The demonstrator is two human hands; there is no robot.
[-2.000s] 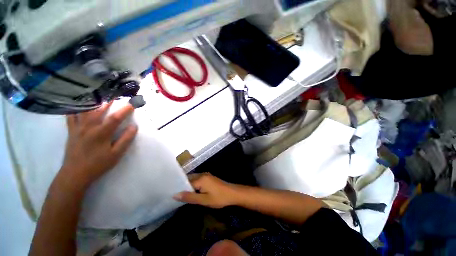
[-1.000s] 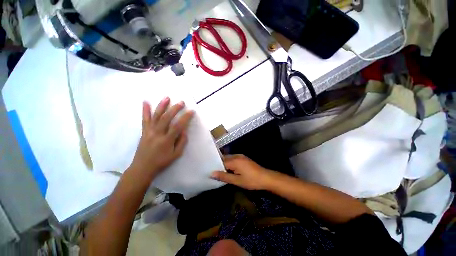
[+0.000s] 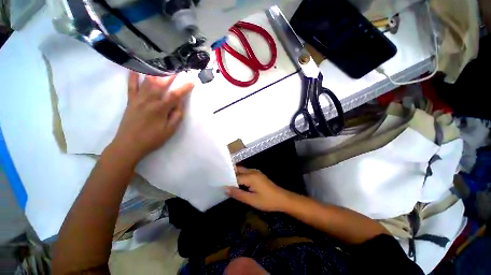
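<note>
A white panel (image 3: 186,156) lies on the white table with one corner over the front edge; a beige edge shows along its far left side. My left hand (image 3: 151,115) lies flat on the panel, fingers spread, fingertips just below the presser foot area (image 3: 192,56) of the sewing machine (image 3: 129,32). The needle itself cannot be made out. My right hand (image 3: 258,188) pinches the panel's right edge at the table's front edge, thumb on top, other fingers partly hidden.
Red-handled scissors (image 3: 247,53), black-handled shears (image 3: 312,96) and a black smartphone (image 3: 344,35) with a white cable lie right of the needle area. Stacked white and beige pieces (image 3: 371,174) lie beside the table at right. Blue tape (image 3: 12,174) marks the left edge.
Since one second ago, my left hand has moved up the panel to the presser foot. The panel has shifted toward the machine. My right hand keeps its pinch. The camera view has shifted.
</note>
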